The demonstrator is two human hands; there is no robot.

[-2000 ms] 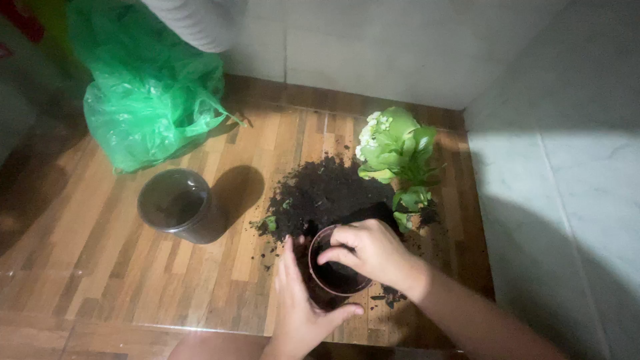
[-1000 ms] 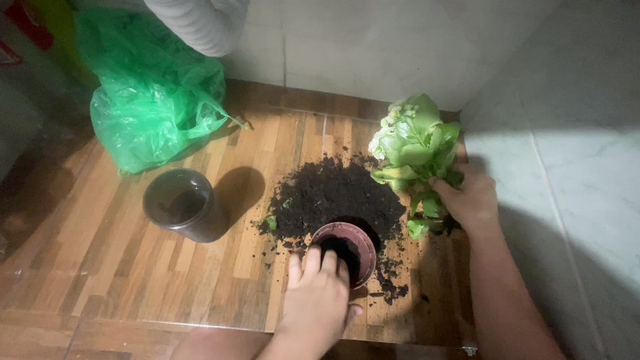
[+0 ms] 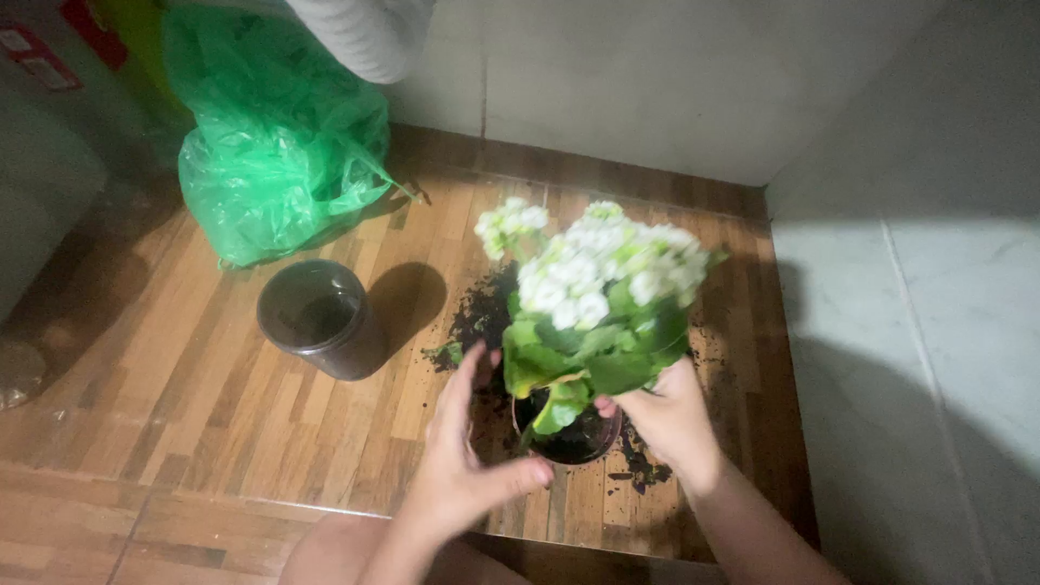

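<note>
My right hand (image 3: pixel 666 414) grips a plant with white flower clusters and broad green leaves (image 3: pixel 601 325) low down, at its stems, over a small reddish-brown plastic pot (image 3: pixel 573 455). Leaves hide part of the pot's mouth, so I cannot tell whether the roots rest inside. At the pot's left side is my left hand (image 3: pixel 467 455), thumb and fingers spread, holding nothing; whether its thumb touches the rim is unclear. Dark loose soil (image 3: pixel 487 313) lies heaped behind and beside the pot, partly covered by the plant.
A larger dark plastic pot (image 3: pixel 357 349) stands to the left on the wood-patterned surface (image 3: pixel 309 431). Behind it sits a crumpled green plastic bag (image 3: pixel 260 187). A white corrugated hose (image 3: pixel 357 36) hangs at the top. Pale tiled walls (image 3: pixel 934 268) border the back and right.
My right hand has brought the plant from the right side of the soil to above the small pot. My left hand, earlier with its fingers in the pot, is now spread beside it.
</note>
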